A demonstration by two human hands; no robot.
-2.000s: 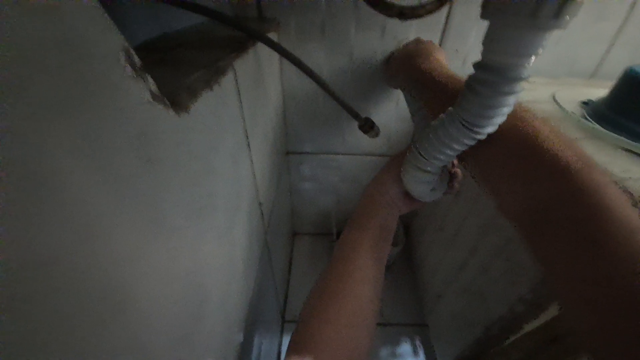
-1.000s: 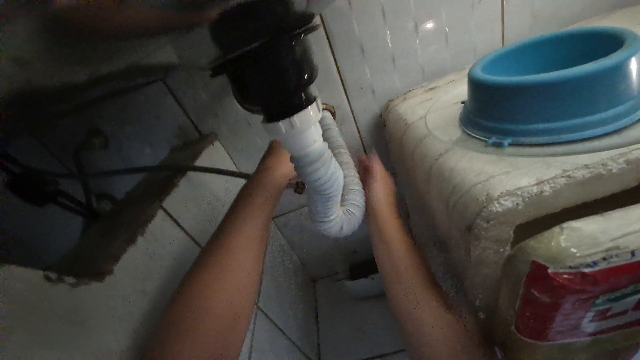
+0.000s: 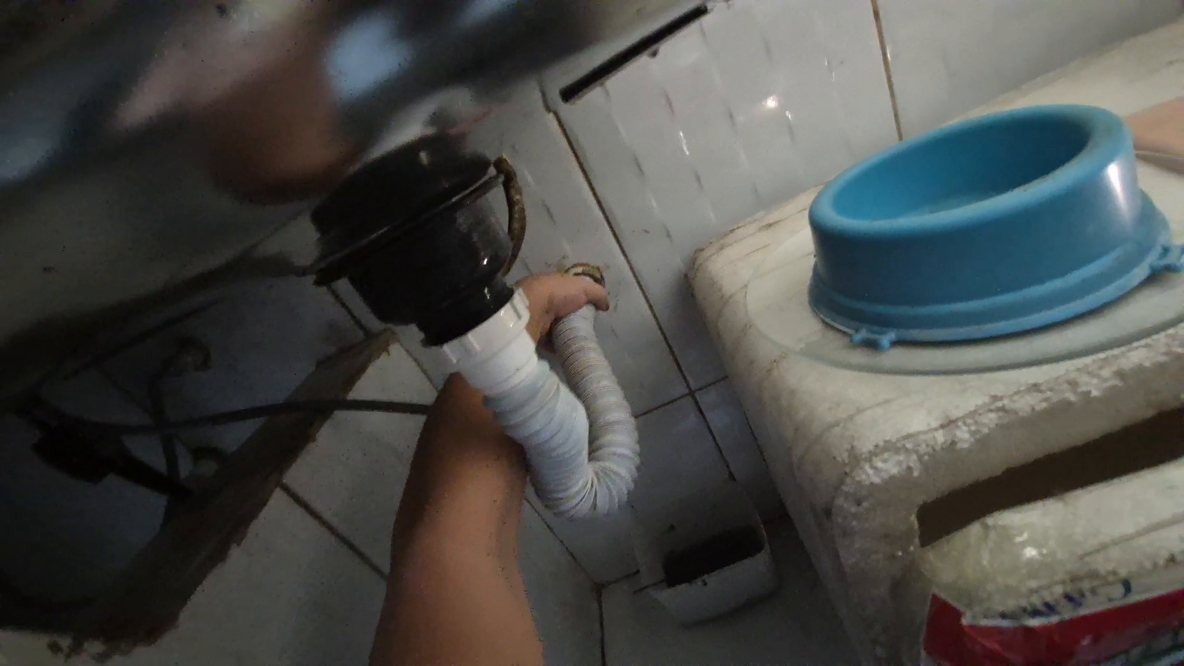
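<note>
A white corrugated drain hose (image 3: 601, 407) hangs in a U below a black sink strainer body (image 3: 416, 240), joined to it by a white nut (image 3: 486, 338). Its far end rises to a hole in the tiled wall, ringed by a rough rim (image 3: 585, 272). My left hand (image 3: 564, 298) reaches behind the near leg of the hose and is closed around the far end, just below the wall opening. At the right edge, part of my right hand or forearm (image 3: 1158, 128) shows beyond a blue plastic bowl (image 3: 971, 222); its fingers cannot be made out.
The bowl stands on a clear round plate (image 3: 795, 324) on a worn pale block-like stand (image 3: 777, 388). A printed plastic bag (image 3: 1045, 592) leans at lower right. A dark hose (image 3: 351, 405) comes from a broken wall opening at left. A small white container (image 3: 721, 592) sits in the floor corner.
My right hand has moved from beside the corrugated hose to the right, past the blue bowl. My left hand is now around the hose's wall end. The view has shifted to the right.
</note>
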